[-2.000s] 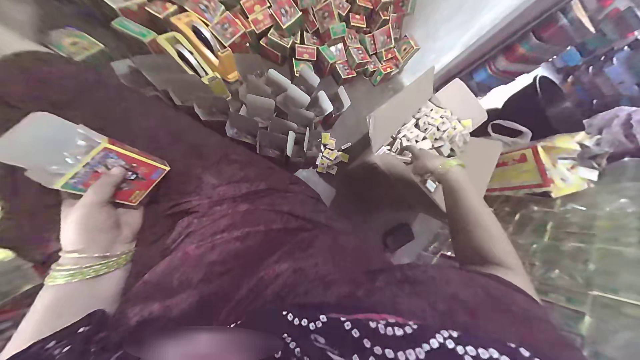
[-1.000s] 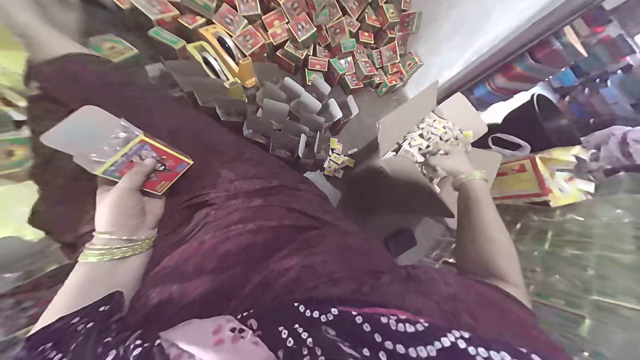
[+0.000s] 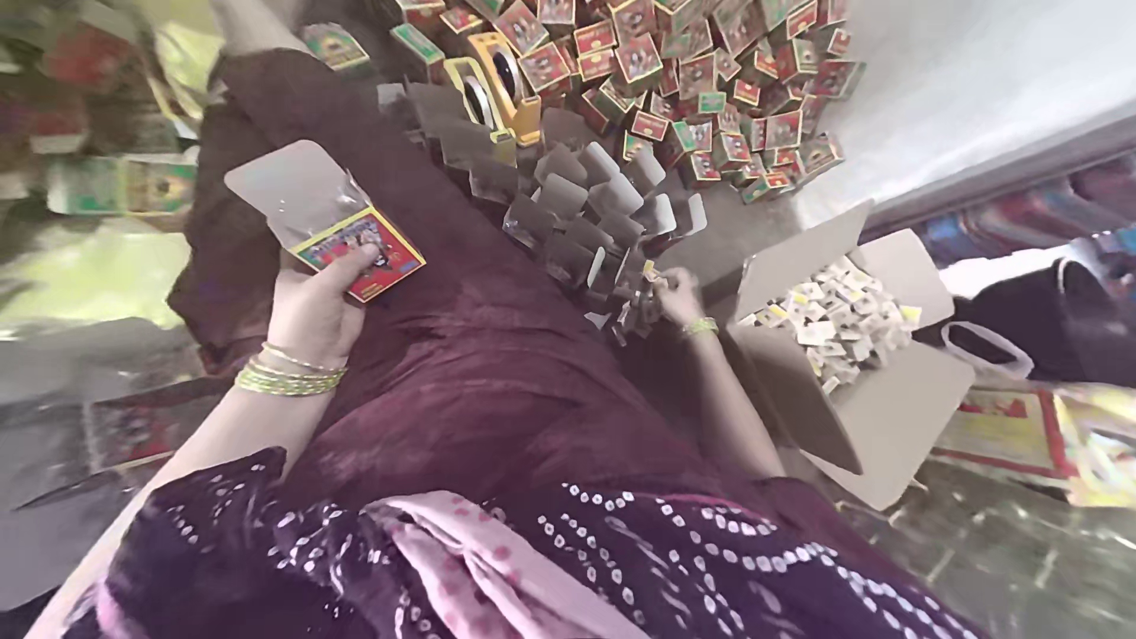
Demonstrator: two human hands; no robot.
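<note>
My left hand [image 3: 324, 306] holds a small printed cardboard box [image 3: 368, 253], red with yellow edges, its pale flap raised, over my left leg. My right hand [image 3: 676, 297] is at a few small white and yellow pieces [image 3: 650, 269] beside the group of open grey boxes [image 3: 586, 200]; its fingertips seem to pinch one, though blur hides the detail. Just right of that hand, an open cardboard carton [image 3: 865, 422] holds a heap of small white and yellow packets [image 3: 834, 319].
Many closed red and green boxes [image 3: 639, 58] lie piled by the pale wall. Two yellow tape dispensers [image 3: 506, 89] stand near the open boxes. A dark bag [image 3: 1047, 319] and a red and yellow printed package [image 3: 1012, 430] lie right of the carton.
My right hand has left the heap inside the carton and moved left to the small pieces beside the open boxes. My left hand still holds the printed box.
</note>
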